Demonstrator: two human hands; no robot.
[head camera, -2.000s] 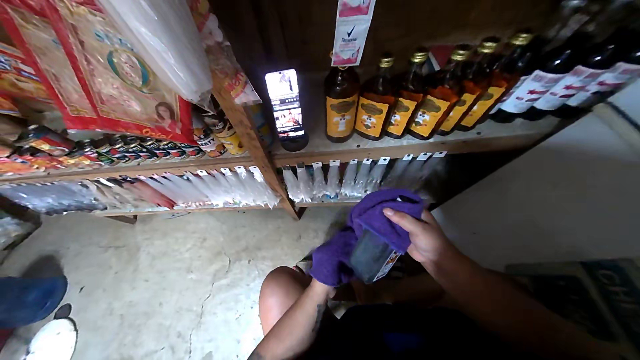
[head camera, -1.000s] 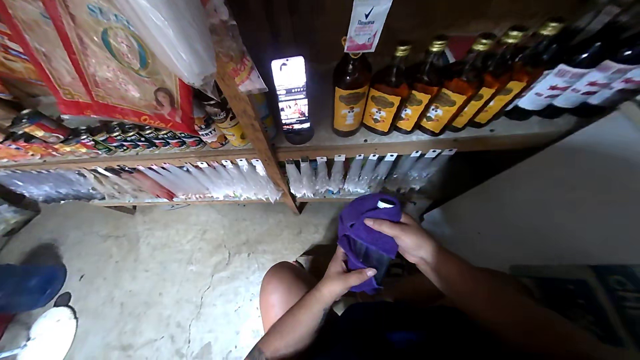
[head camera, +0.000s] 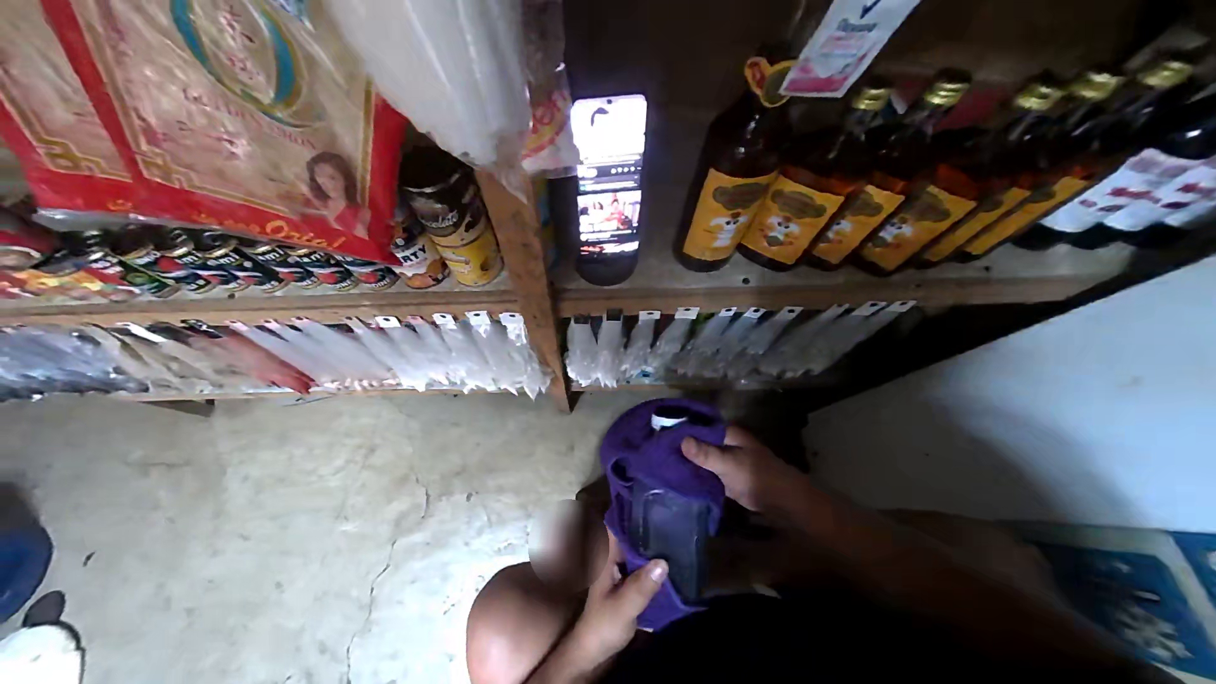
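Note:
A purple cloth is wrapped partly around a dark rectangular object with a smooth, somewhat see-through face; its exact kind cannot be told. My left hand grips the lower end, the thumb on the dark face and the fingers behind the cloth. Higher up, my right hand holds the cloth, its thumb pressed on top. A small white patch shows at the cloth's upper edge. Both hands are above my lap, in front of the wooden shelf.
A lit smartphone stands upright on the wooden shelf. Beside it are several bottles with yellow labels. Cans and a hanging rice sack are at the left. Plastic packets hang below. A white panel slopes at the right.
Two seconds ago the cloth hung loosely, with my left hand inside its lower part. My left hand now shows bare on the dark object's lower end. The view has moved closer to the shelf.

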